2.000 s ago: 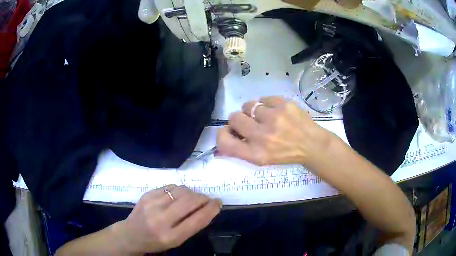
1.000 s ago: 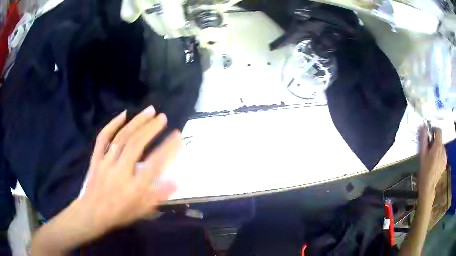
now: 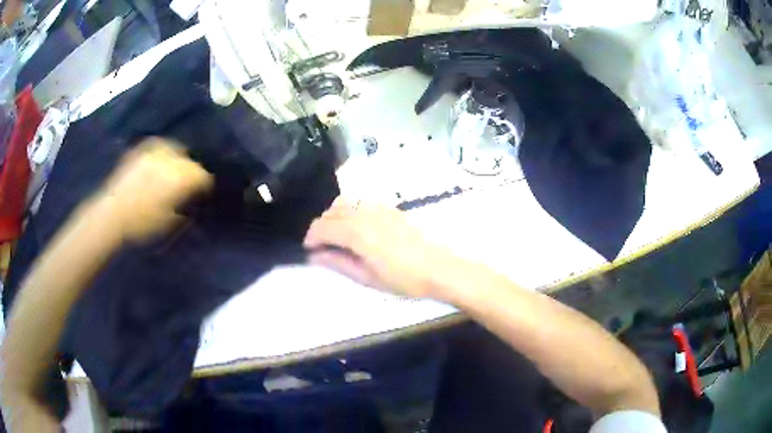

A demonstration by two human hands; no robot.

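The black garment lies over the left of the white table, up to the needle area, and hangs over the front edge. A tiny white label shows on it. My left hand is blurred, over the garment on the left; its fingers and any grip cannot be told. My right hand is at the garment's right edge with bent fingers, pinching the cloth edge. The sewing machine head stands above the garment, with the tension knob at its front.
A clear spray bottle with a black trigger stands right of the needle. A black cut panel lies beside it. A clear plastic bag lies at the far right. A red-handled thing is below the table's yellow edge.
My right hand has come from the table's far right to the garment's edge. My left hand has moved left and up over the cloth. The view has shifted, and the white label now shows.
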